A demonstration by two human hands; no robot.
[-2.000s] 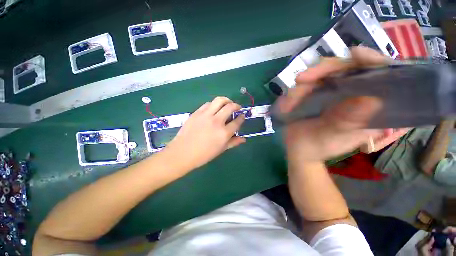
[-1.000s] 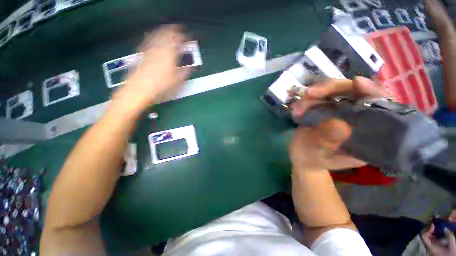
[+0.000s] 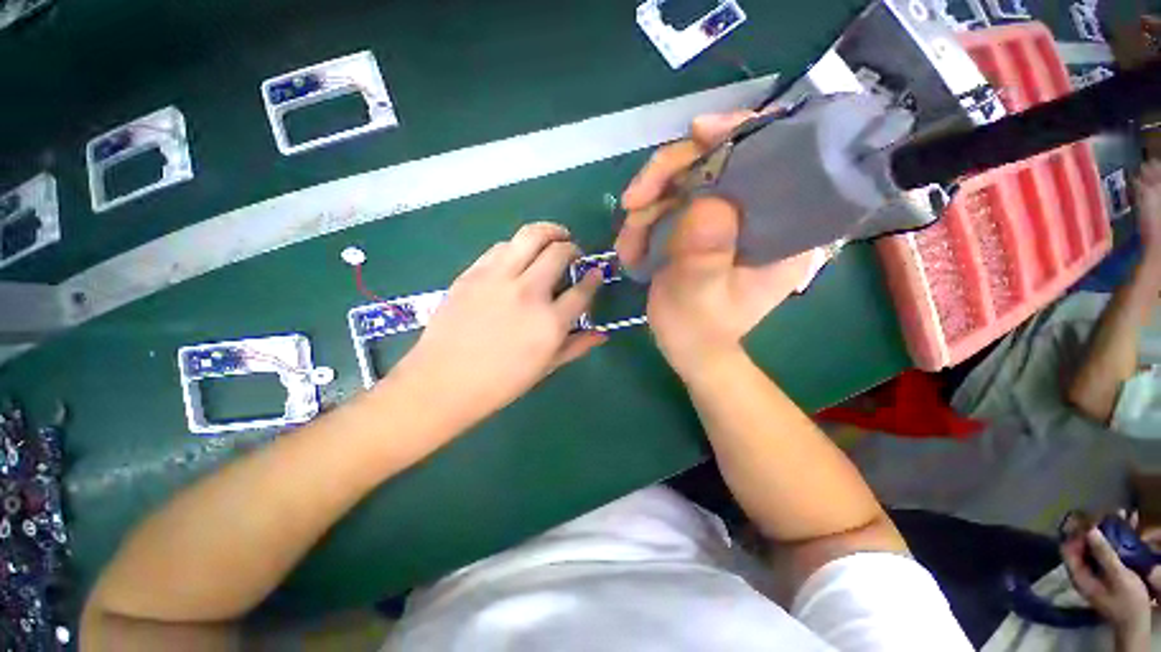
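My right hand [image 3: 707, 248] is closed around the thick grey electric screwdriver [image 3: 796, 178], its black sleeve running off to the right. The driver's tip is hidden behind my fingers, over the right part of a white housing. My left hand [image 3: 503, 306] holds that white housing [image 3: 620, 325] by its left side on the green bench. A small blue circuit board [image 3: 595, 268] shows at the housing's upper edge between my hands. A second white housing [image 3: 369, 334] lies partly under my left hand and forearm, with a red wire leading to a white round part [image 3: 354, 256].
Another housing [image 3: 191, 385] lies at left. More housings [image 3: 331, 102] lie beyond the pale metal rail [image 3: 420, 168]. The screw feeder [image 3: 891, 64] and pink-red tray [image 3: 929, 306] stand at right. Loose components [image 3: 28, 510] are heaped at the left edge. People sit at the right.
My left hand has come back from beyond the rail to a housing on the bench. The screwdriver has moved left, over that housing. The camera view has shifted.
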